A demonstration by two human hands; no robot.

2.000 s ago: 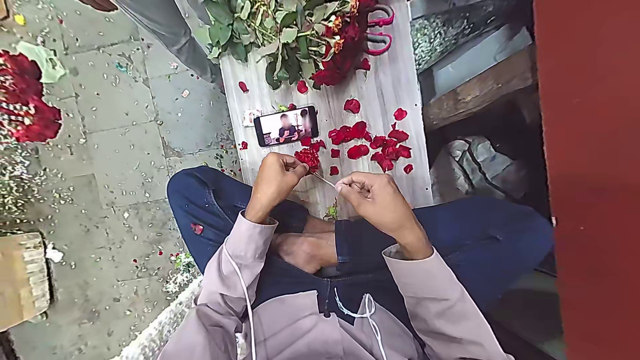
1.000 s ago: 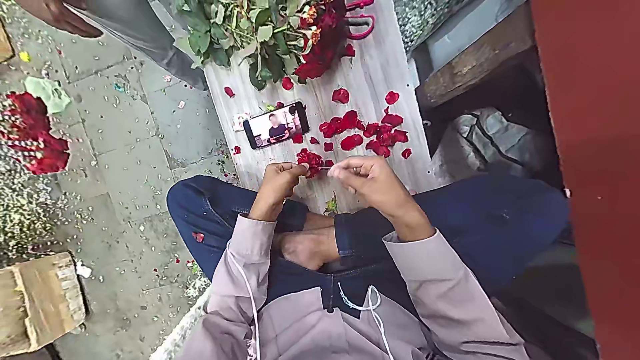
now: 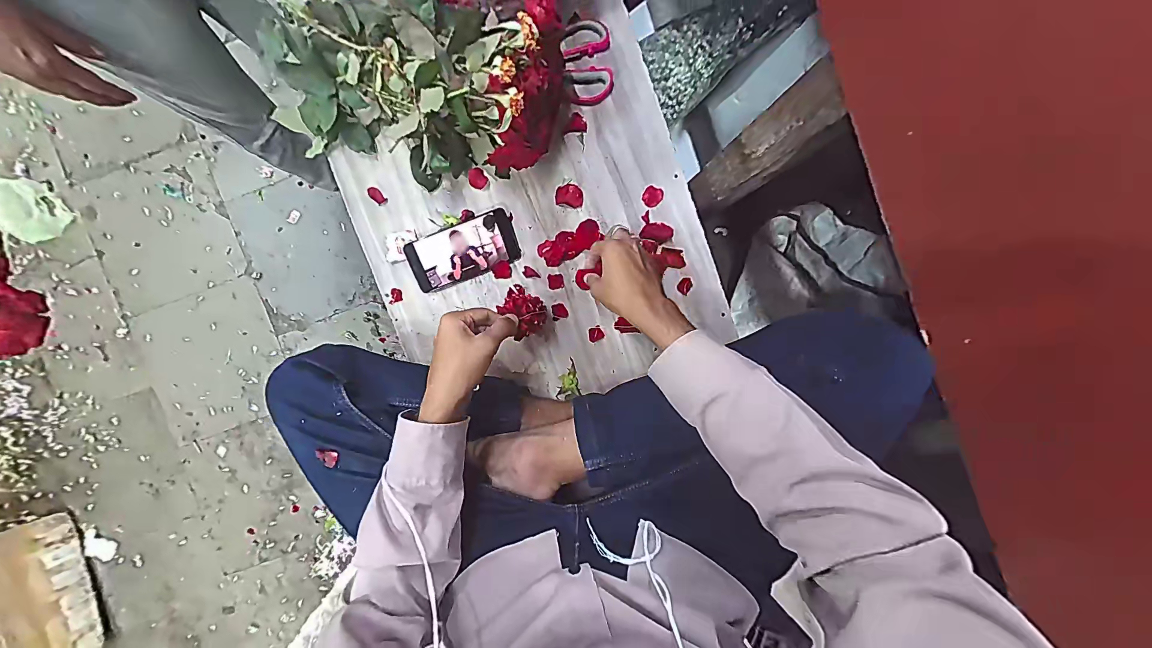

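Observation:
My left hand (image 3: pixel 470 346) pinches something thin at the edge of a small bunch of red petals (image 3: pixel 524 311), which rests by its fingertips over the board. To the right, my right hand (image 3: pixel 625 277) is bent down over loose red rose petals (image 3: pixel 571 241), its fingertips among them; whether it holds a petal or a needle cannot be told. A smartphone (image 3: pixel 463 250) showing a picture lies left of the petals on the pale wooden board (image 3: pixel 621 171). Beyond it is a heap of red roses with green leaves (image 3: pixel 432 90), beside pink-handled scissors (image 3: pixel 589 85).
My crossed legs in blue jeans (image 3: pixel 765 396) border the board's near end. Another person's hand (image 3: pixel 63 58) and grey-clad leg are at upper left. A red panel (image 3: pixel 999 270) stands at right, near a wooden beam (image 3: pixel 774 135). More red flowers (image 3: pixel 20 317) lie at left.
My right hand has moved away from my left hand, up and to the right, to the loose petals. The thread seen stretched between the hands two seconds ago no longer shows clearly.

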